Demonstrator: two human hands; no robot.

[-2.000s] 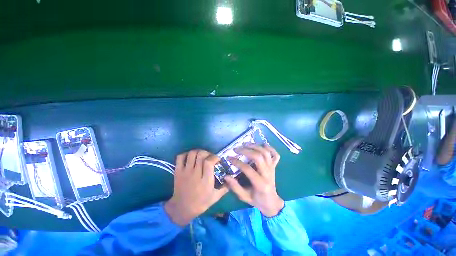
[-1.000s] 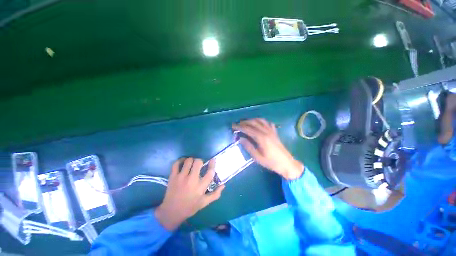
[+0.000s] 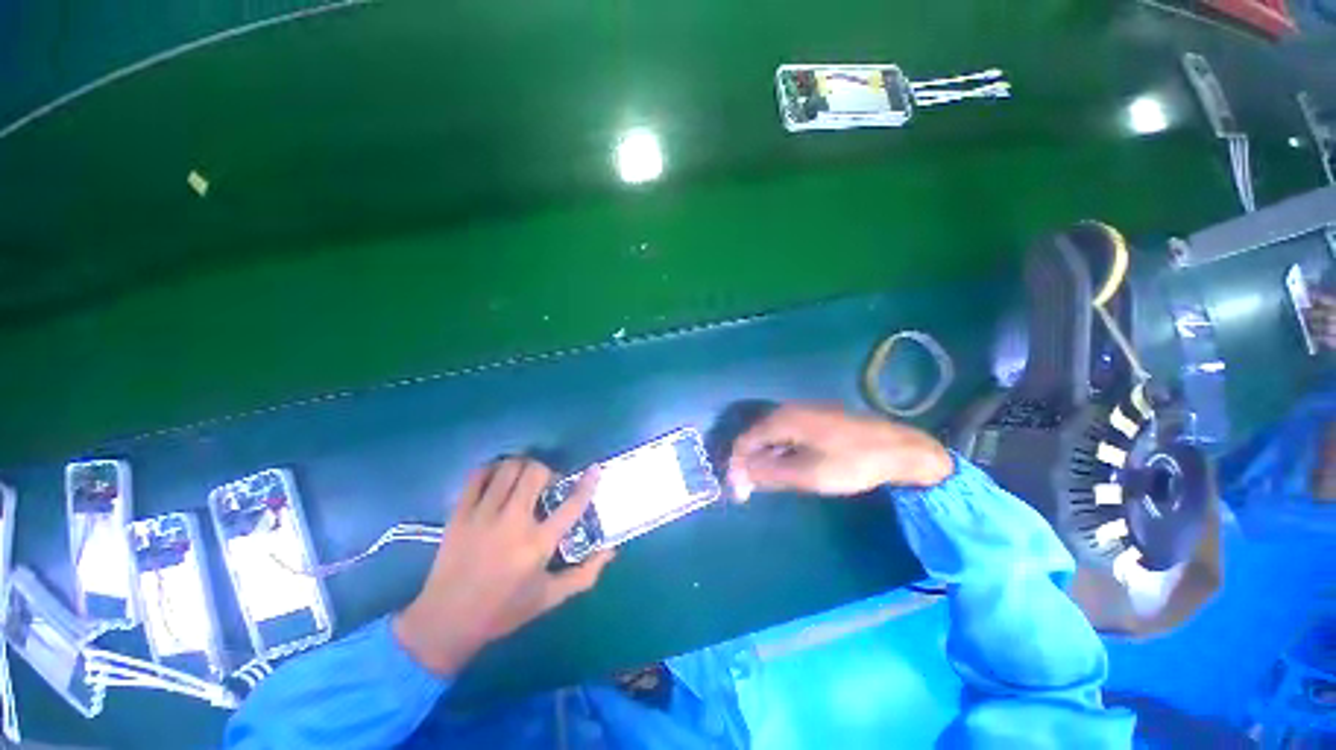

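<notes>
A power bank unit (image 3: 642,491) with an open clear frame and a bright white battery cell lies tilted on the bench in front of me. My left hand (image 3: 506,550) grips its left end, thumb on top and fingers at the upper edge. My right hand (image 3: 806,450) is just beyond its right end, blurred, with the fingers bent together. A small whitish thing shows at the right fingertips; I cannot tell what it is. The dark grey tape dispenser (image 3: 1040,462), with pale tape tabs (image 3: 1109,495) around its disc, stands at the right.
Several waiting units (image 3: 274,564) with white cables lie at the left. A pale yellow ring (image 3: 907,372) lies near the dispenser. The green conveyor (image 3: 440,220) runs behind, carrying another unit (image 3: 845,97). Another person's hand (image 3: 1323,315) shows at the right edge.
The unit has turned from a steep slant to a flatter one. My right hand has come off it and moved to its right end. My left hand still holds the left end.
</notes>
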